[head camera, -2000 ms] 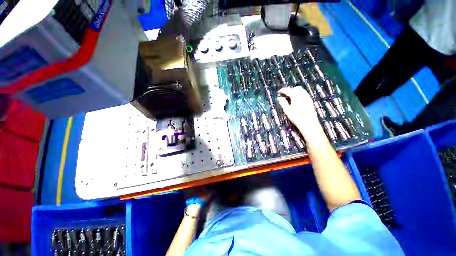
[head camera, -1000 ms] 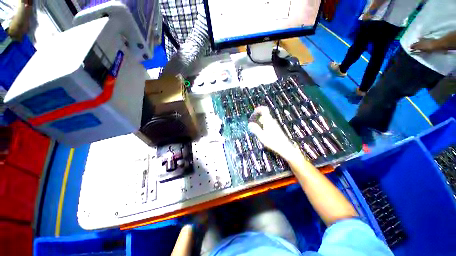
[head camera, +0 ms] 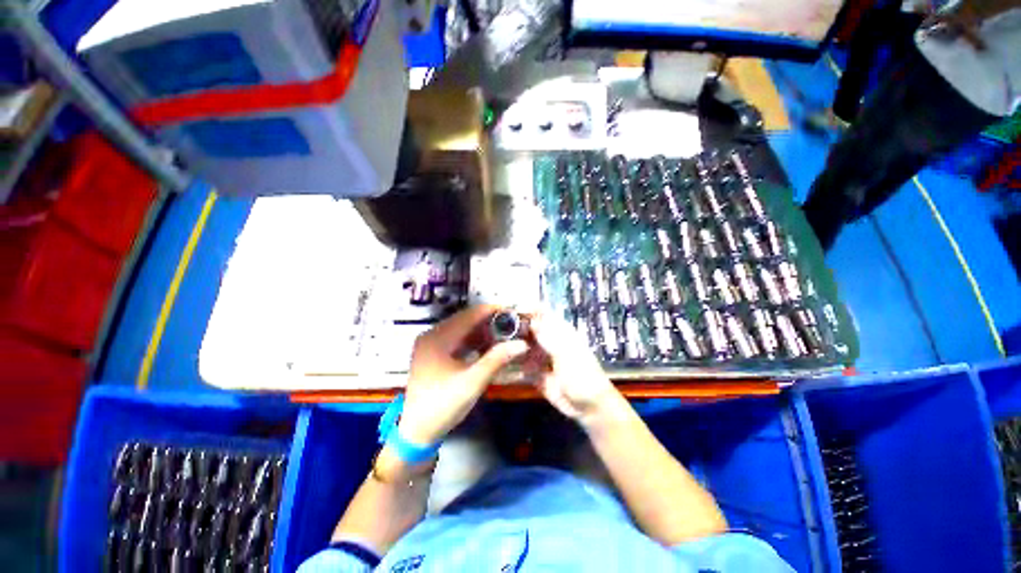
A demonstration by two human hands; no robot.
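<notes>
My left hand (head camera: 448, 375) and my right hand (head camera: 571, 364) are together over the front edge of the bench. Between their fingers is a turned metal part (head camera: 506, 326), its round hollow end facing up towards me. My left hand holds it from the left; the fingers of my right hand are at its right side. The fixture (head camera: 430, 280), a small dark block, stands on the perforated plate beyond my hands. The green mat (head camera: 610, 249) to the right bears rows of similar metal parts.
The laser head (head camera: 280, 101) and brown cardboard shield (head camera: 448, 168) overhang the plate at the left. The control panel (head camera: 549, 115) and monitor (head camera: 705, 28) are at the back. Blue bins with parts flank me, left (head camera: 293, 481) and right (head camera: 896, 448). A person stands at the upper right.
My right hand has left the green mat and moved to the front of the plate. My left hand has risen from below the bench edge to meet it. A metal part is now between them.
</notes>
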